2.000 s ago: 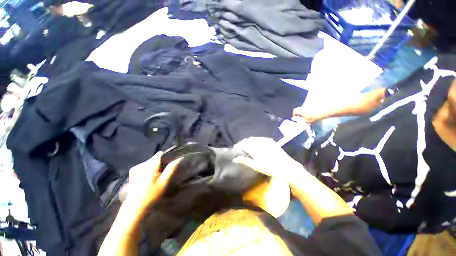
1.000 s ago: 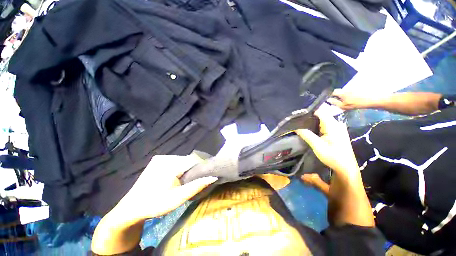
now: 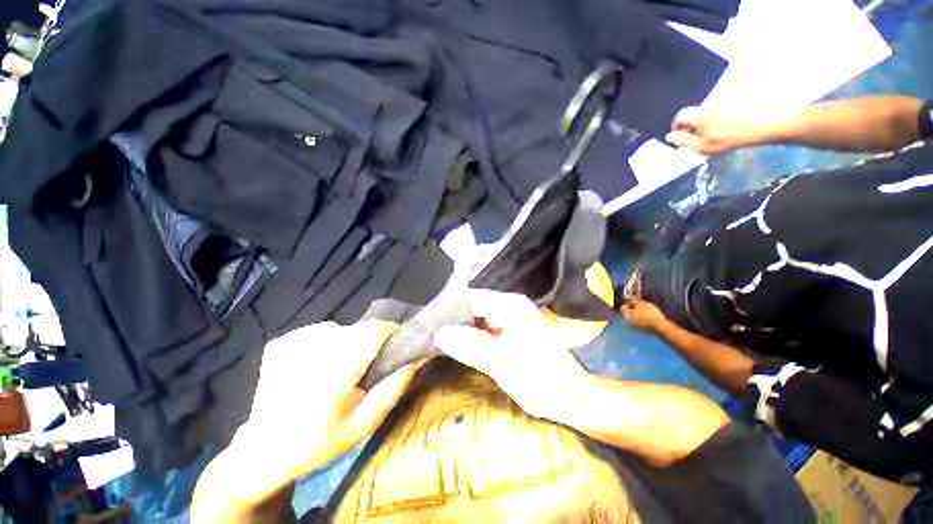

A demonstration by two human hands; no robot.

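A dark jacket with a grey inner collar (image 3: 419, 333) is held in front of my tan, patterned front. A dark hanger (image 3: 532, 205) runs up and right out of the jacket, its hook above. My left hand (image 3: 317, 394) grips the collar's left end between thumb and fingers. My right hand (image 3: 512, 353) pinches the collar just to the right, with something small and reddish at its fingers; I cannot tell what it is. The rest of the held jacket is partly hidden behind my hands.
Heaped dark jackets (image 3: 276, 143) cover the table ahead and left. White paper (image 3: 798, 61) lies at the upper right. Another person in black with white lines (image 3: 808, 266) stands close on the right, one hand (image 3: 706, 131) at the paper's edge. Blue floor (image 3: 665, 358) shows between us.
My right hand has moved left along the collar, close to my left hand. The red-marked label is now hidden. The hanger hook stands further left and higher. The view has shifted slightly.
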